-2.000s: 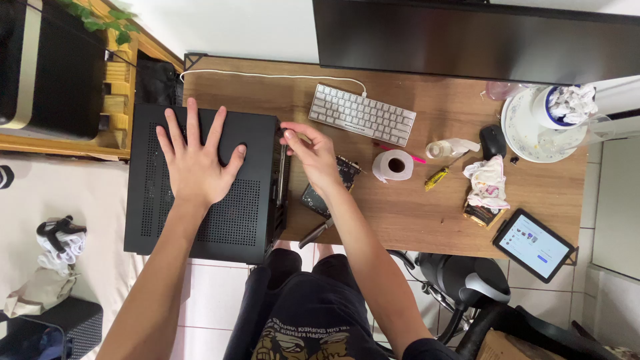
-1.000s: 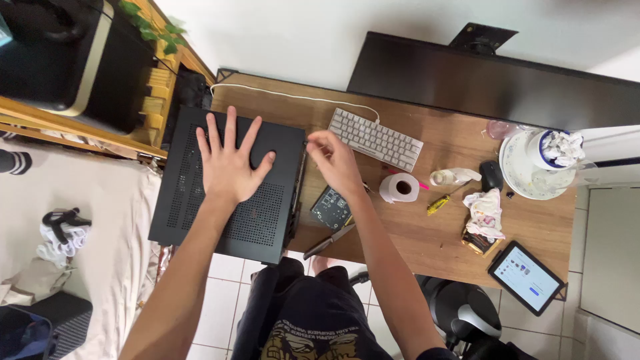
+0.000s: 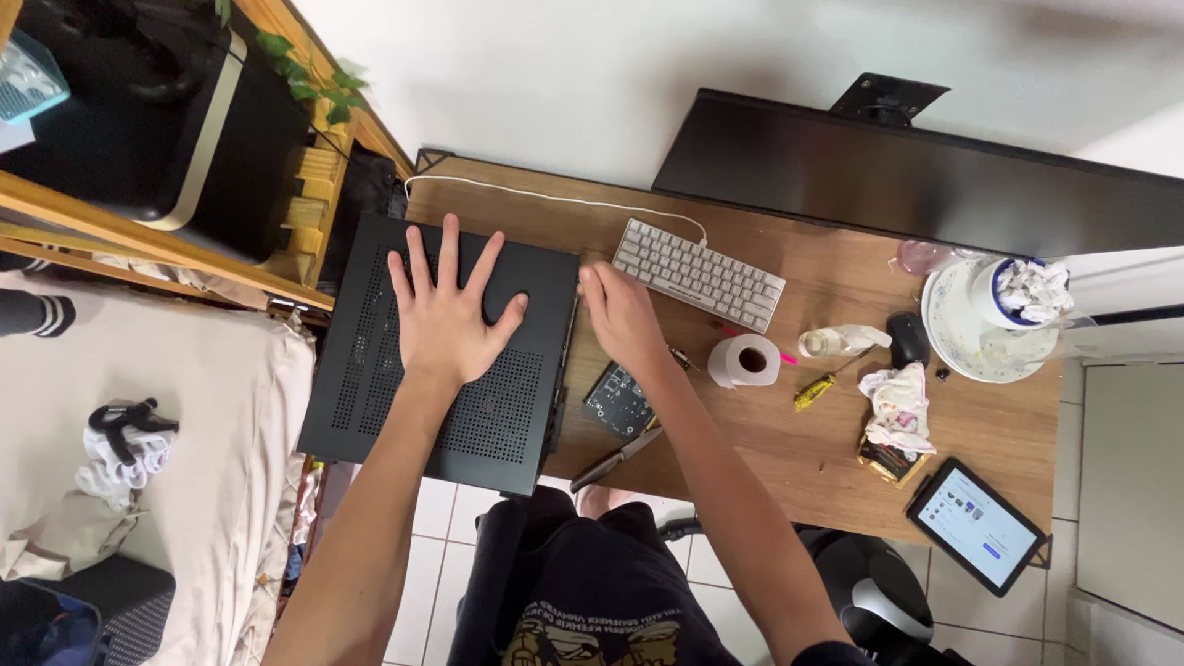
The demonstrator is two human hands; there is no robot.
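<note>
A black perforated metal computer case (image 3: 495, 407) lies flat at the left end of the wooden desk, its near edge over the desk's front. My left hand (image 3: 449, 319) rests palm down on its top, fingers spread, gripping nothing. At the case's right rear corner is my right hand (image 3: 615, 305), thumb and index finger pinched together; whether something small is between them cannot be told. Beside my right forearm lies a dark circuit board (image 3: 618, 400), partly hidden. A knife (image 3: 615, 460) with a dark handle lies at the front edge, near the case.
A white keyboard (image 3: 700, 273) lies behind my right hand, with a toilet paper roll (image 3: 743, 361) in front. Farther right are a yellow screwdriver (image 3: 814, 393), a black mouse (image 3: 908, 339), a plate (image 3: 939, 324) and a tablet (image 3: 979, 525). A monitor (image 3: 888, 180) stands at the back.
The view has shifted and turned noticeably. My left hand stays spread on the case, and my right hand remains by its right rear corner.
</note>
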